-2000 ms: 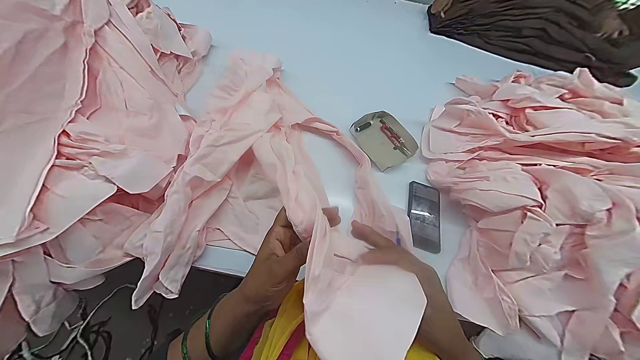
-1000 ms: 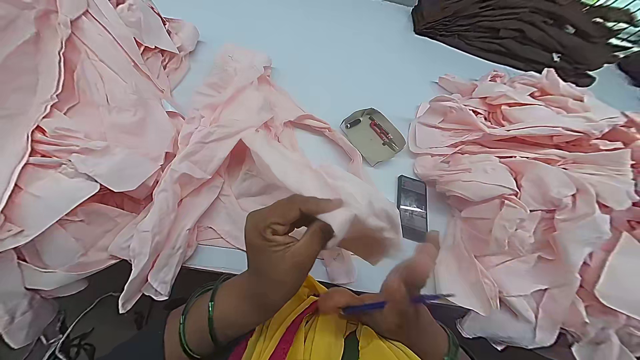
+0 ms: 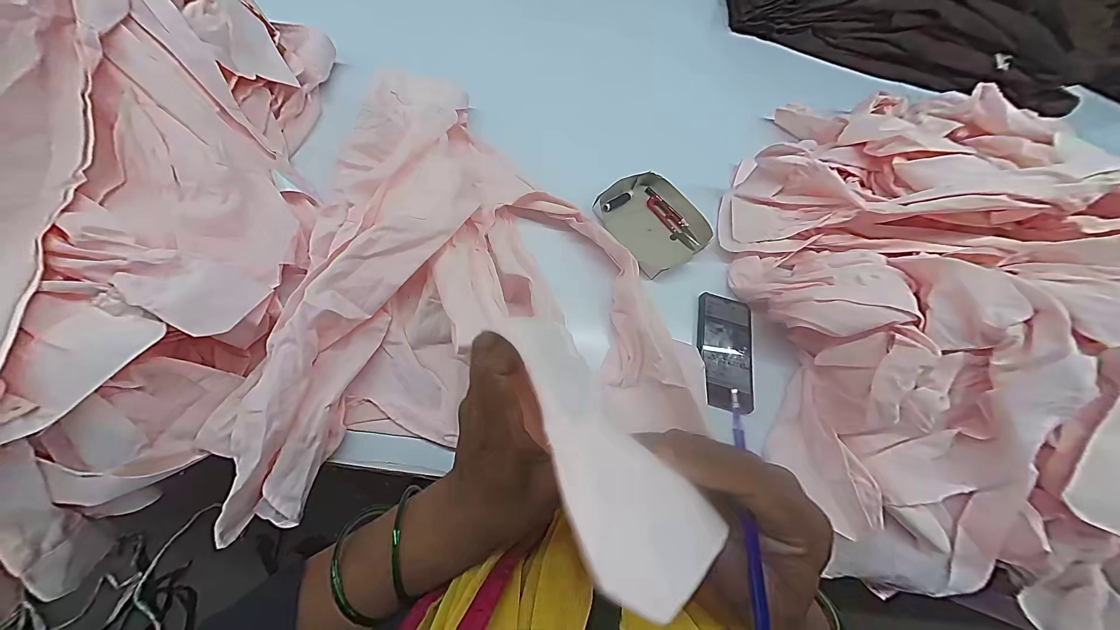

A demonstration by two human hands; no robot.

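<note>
A pale pink garment point(image 3: 411, 184) lies across the table's near edge, and one flat pointed end of it, which looks like a collar or cuff piece point(image 3: 630, 507), is raised at the front. My left hand point(image 3: 507, 429) grips this piece along its left side, thumb uppermost. Behind its right side is my right hand point(image 3: 761, 507), with a blue pen point(image 3: 751, 542) held upright among the fingers. Some of the right fingers are hidden by the cloth, so their hold on it is not plain.
Heaps of pink cloth lie at the left point(image 3: 175, 219) and right point(image 3: 919, 350). A small tray point(image 3: 652, 254) holds a red-handled tool and a dark small item. Near it lies a phone point(image 3: 726, 350). Dark brown cloth point(image 3: 919, 35) is at the back right. White threads hang at lower left.
The pointed pink piece, blurred in my hands one second ago, is now raised flat between them. My right hand, apart from the cloth then, has come up against it with the pen.
</note>
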